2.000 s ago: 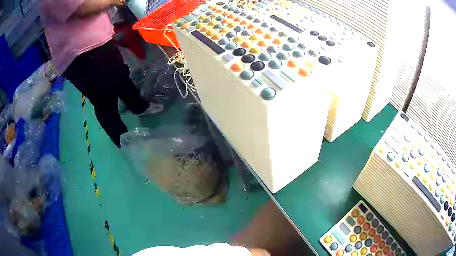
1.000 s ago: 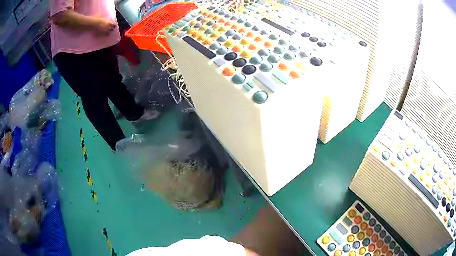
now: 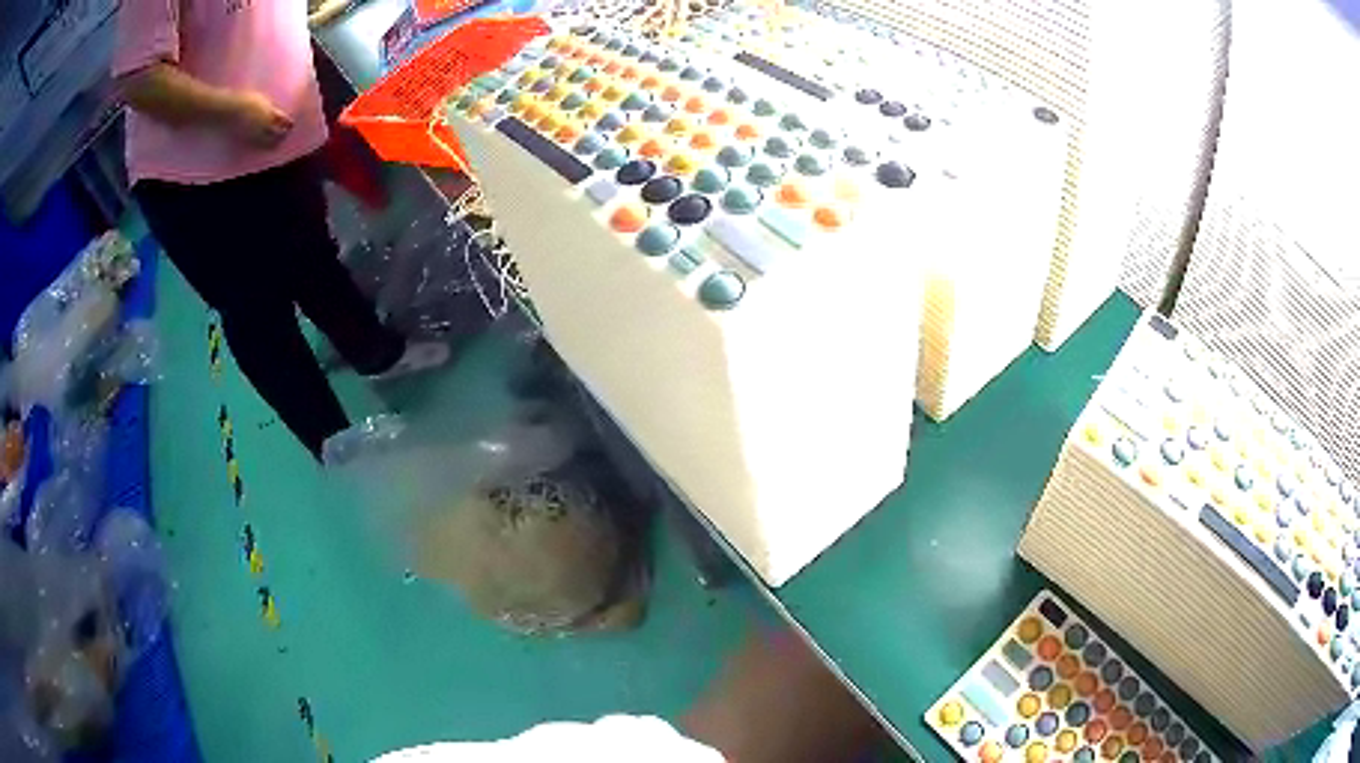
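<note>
Neither of my hands can be made out. A white, rounded, overexposed shape (image 3: 552, 741) is cut off by the bottom edge; I cannot tell what it is. A single keyboard panel (image 3: 1056, 693) lies keys up on the green bench (image 3: 955, 522), its lower part cut off by the frame. Right of it stands a stack of panels (image 3: 1156, 537) with multicoloured round keys on top. A taller stack of cream panels (image 3: 656, 358) stands at the bench's left edge, with more stacks behind it.
A person in a pink top (image 3: 224, 105) stands beyond the bench at upper left. An orange-red basket (image 3: 433, 105) and pale cords (image 3: 485, 254) are at the far bench end. A clear plastic bag with brownish contents (image 3: 530, 552) is on the green floor. More plastic bags (image 3: 67, 492) lie at far left.
The whole view has shifted, so the bench and stacks sit further left in the picture. The person in pink has turned and stands more upright, with a forearm now showing. The panels keep their places.
</note>
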